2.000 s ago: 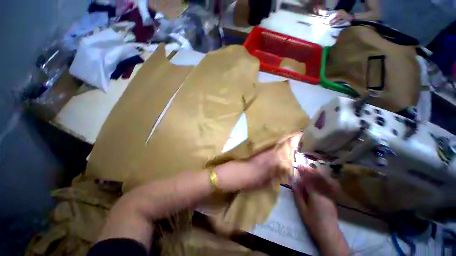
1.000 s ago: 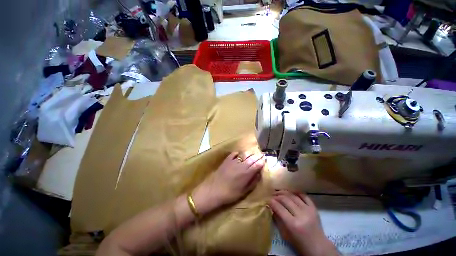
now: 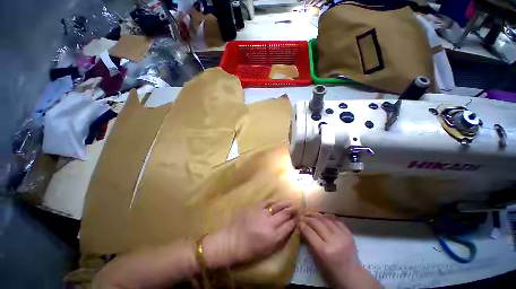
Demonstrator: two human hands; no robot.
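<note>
The tan workpiece (image 3: 249, 180) lies left of the needle, with its right edge under the lit presser foot area (image 3: 305, 182) of the white HIKARI sewing machine (image 3: 396, 135). My left hand (image 3: 263, 231), with a ring and a gold bracelet, lies on the cloth with fingertips at its right edge. My right hand (image 3: 331, 242) is beside it, fingertips touching the same edge below the needle. The fingertips of both hands nearly meet and pinch the cloth edge. Tan cut panels (image 3: 186, 130) lie flat to the left. The needle is lost in glare.
A red basket (image 3: 266, 63) with a tan piece inside stands behind the panels. A green basket (image 3: 314, 68) beside it is covered by tan cloth with a dark rectangle (image 3: 385, 45). Blue-handled scissors (image 3: 457, 248) lie under the machine. Scraps and plastic (image 3: 73, 124) heap far left.
My left hand has moved down from beside the needle to meet my right fingertips. My right hand has shifted slightly left and up. The cloth near the needle has lost its folded edge.
</note>
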